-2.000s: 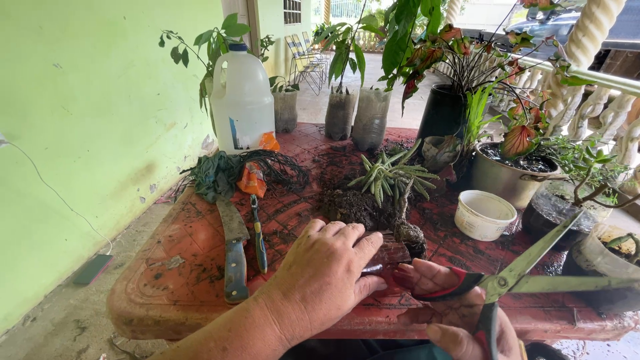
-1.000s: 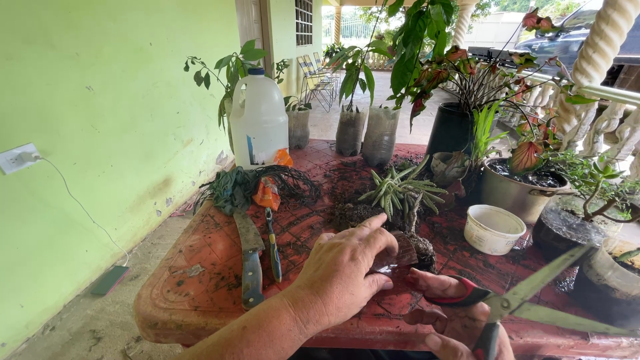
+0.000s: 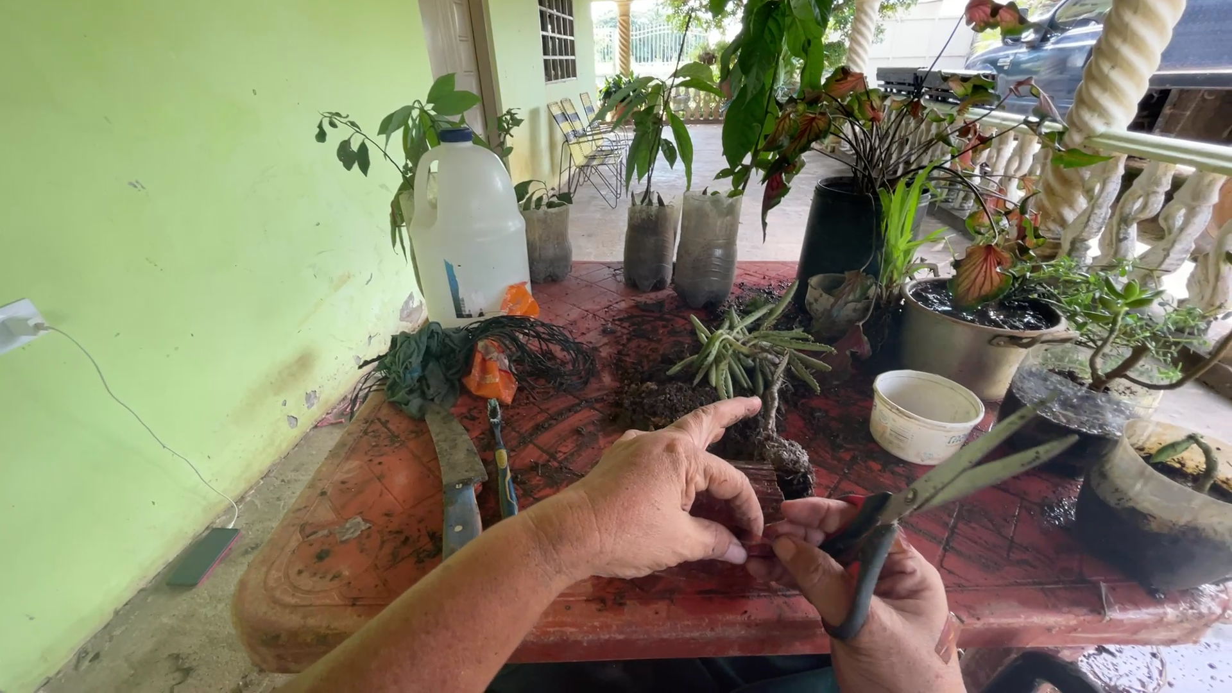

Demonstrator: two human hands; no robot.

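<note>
My left hand (image 3: 674, 491) reaches over the front of the red table (image 3: 318, 568), its thumb and fingertips pinched near my right fingers. Whether something thin is between them cannot be told. My right hand (image 3: 866, 597) has scissors (image 3: 900, 510) hooked on it, blades pointing up to the right and slightly apart. Just beyond my fingers lies a dark reddish-brown block (image 3: 756, 481), partly covered by my left hand. Behind it a succulent plant (image 3: 746, 351) with narrow pale-edged leaves, its stem and soil-covered root ball (image 3: 784, 457) showing, leans on dark soil (image 3: 664, 399).
At left lie a large knife (image 3: 457, 467), a slim-handled tool (image 3: 502, 462), a green cloth bundle (image 3: 423, 366) and dark strings (image 3: 549, 356). A plastic jug (image 3: 472, 231) stands behind. A white tub (image 3: 924, 414), a metal pot (image 3: 982, 342) and cut-bottle planters (image 3: 1150, 510) line the right.
My left hand's thumb and fingers have come together with my right fingertips. The scissors stay on my right hand. The view has shifted a little.
</note>
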